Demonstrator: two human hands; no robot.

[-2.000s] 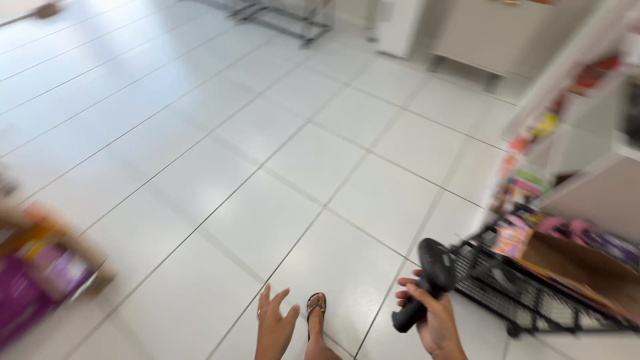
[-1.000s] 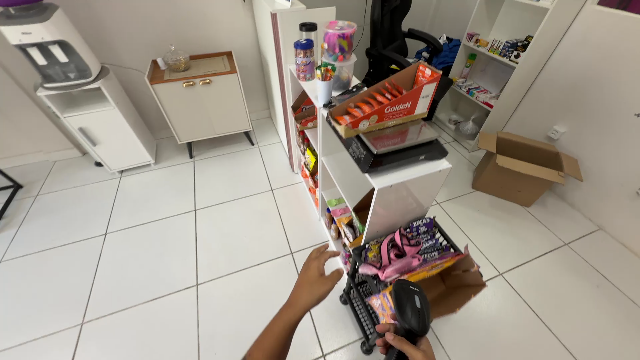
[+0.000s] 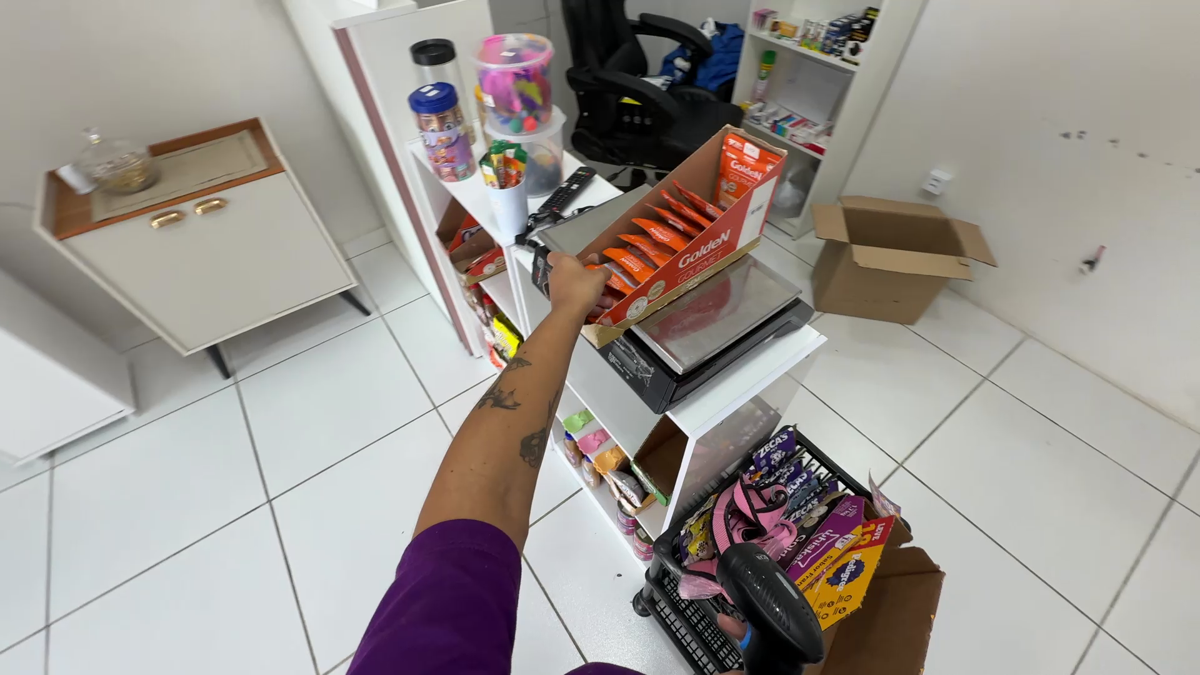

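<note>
My left hand (image 3: 579,286) grips the near end of an open cardboard display box (image 3: 694,248) filled with orange pouches. That box rests tilted over a scale with a metal plate (image 3: 717,309) on the white shelf unit. At the lower right, my right hand (image 3: 733,630), mostly hidden, is closed around a black handheld barcode scanner (image 3: 764,595). Below the scanner a black wheeled basket (image 3: 670,586) holds pet food packages, pink straps (image 3: 750,516) and a yellow and red carton (image 3: 844,572).
Plastic jars (image 3: 441,131), a cup of sticks (image 3: 507,197) and a remote control (image 3: 568,190) stand on the shelf unit. An open cardboard box (image 3: 881,267) sits on the floor by the wall. A black office chair (image 3: 647,84) is behind, a white cabinet (image 3: 202,253) at left.
My left hand has reached forward and taken hold of the display box, which it did not touch a second ago. The scanner stays in my right hand. The view has swung toward the shelf unit.
</note>
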